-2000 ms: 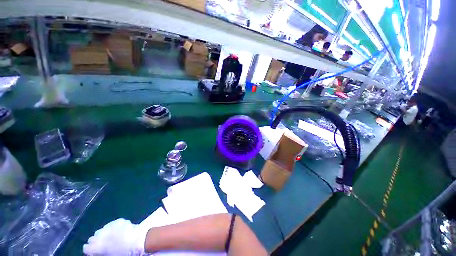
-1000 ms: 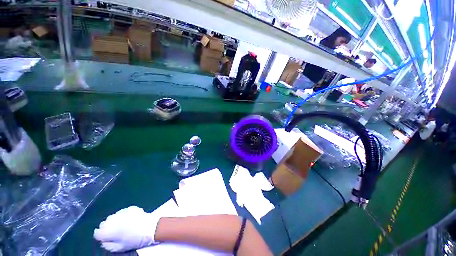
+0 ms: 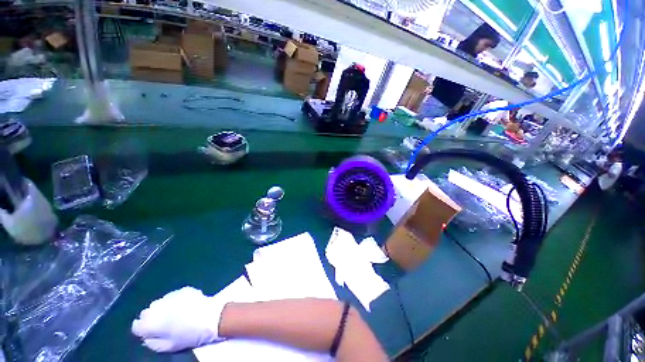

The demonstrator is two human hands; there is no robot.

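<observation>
My right hand (image 3: 178,319), in a white glove, reaches in from the lower right, a dark band on the forearm. It lies at the left edge of the white sheets (image 3: 293,269), fingers pointing left and curled down. Whether it holds anything under the palm cannot be seen. The forearm covers part of the sheets. My left hand is out of the picture. A crinkled clear plastic bag (image 3: 78,283) lies left of my right hand. A clear pump bottle (image 3: 262,220) stands behind the sheets.
A purple-ringed fan (image 3: 359,189), crumpled white wipes (image 3: 356,265) and an open cardboard box (image 3: 422,230) stand right of the sheets. A clear housing (image 3: 76,182) lies at left. A black hose (image 3: 520,187) curves at right. A white-wrapped post base (image 3: 28,214) is at far left.
Since the earliest frame, the view has shifted, so the bench things appear farther right. My right hand and forearm show slightly farther right and higher, still by the sheets.
</observation>
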